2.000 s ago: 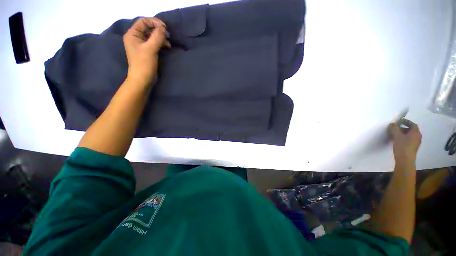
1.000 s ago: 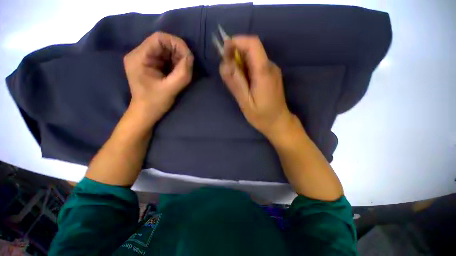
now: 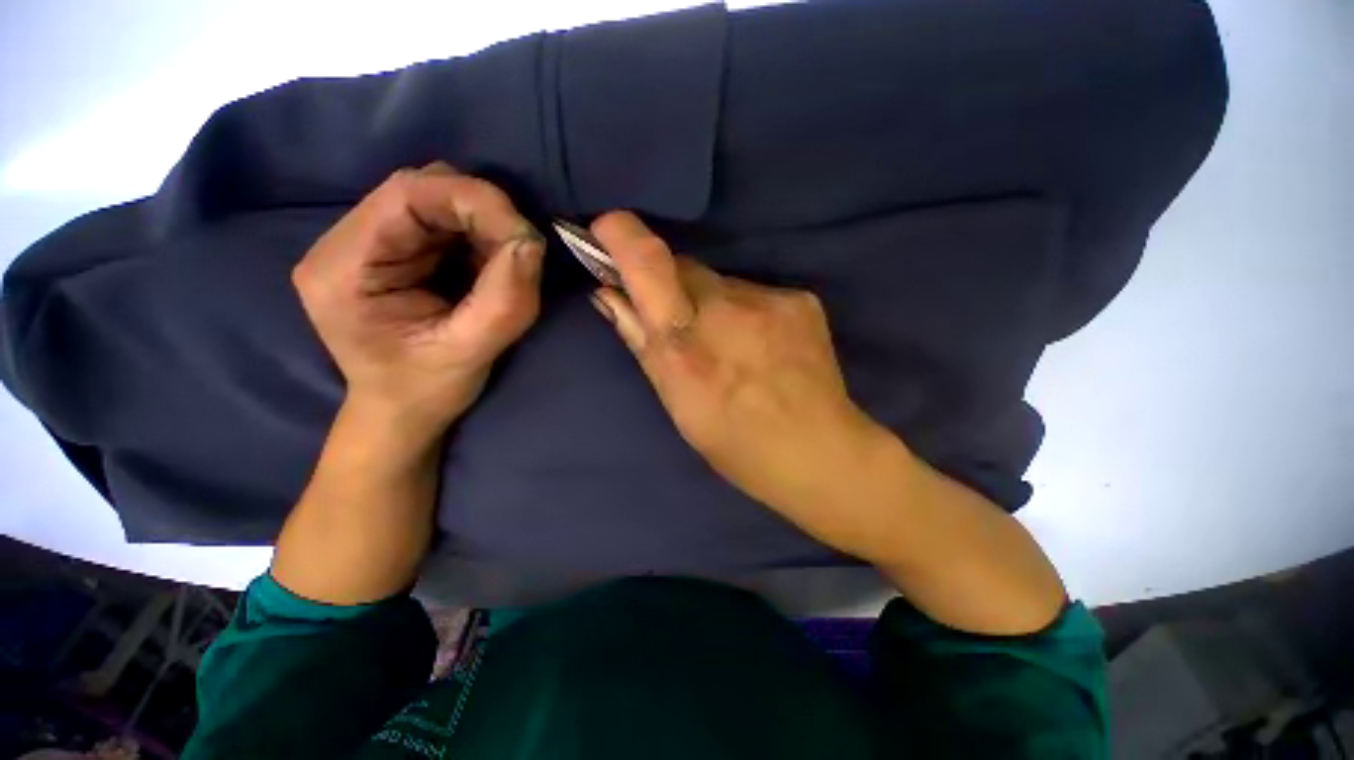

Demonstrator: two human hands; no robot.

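A dark grey suit jacket (image 3: 891, 134) lies spread across the white table, with a pocket flap (image 3: 642, 119) at its upper middle. My left hand (image 3: 423, 282) is over the jacket with thumb and index fingertip pinched together; whatever is between them is too small to tell. My right hand (image 3: 728, 349) holds thread snips (image 3: 590, 253), with the pointed blades showing past the fingers. The blade tips are close to my left fingertips, just below the pocket flap. The handles are hidden in my right hand.
The white table (image 3: 1218, 371) shows around the jacket, and its front edge curves across the bottom. Dark clutter lies below the edge at the lower left. A pale grey boxy shape (image 3: 1188, 690) is at the lower right.
My right hand has come from the table's right side with the snips to beside my left hand. The view is closer to the jacket. The blades are now nearer my left fingertips.
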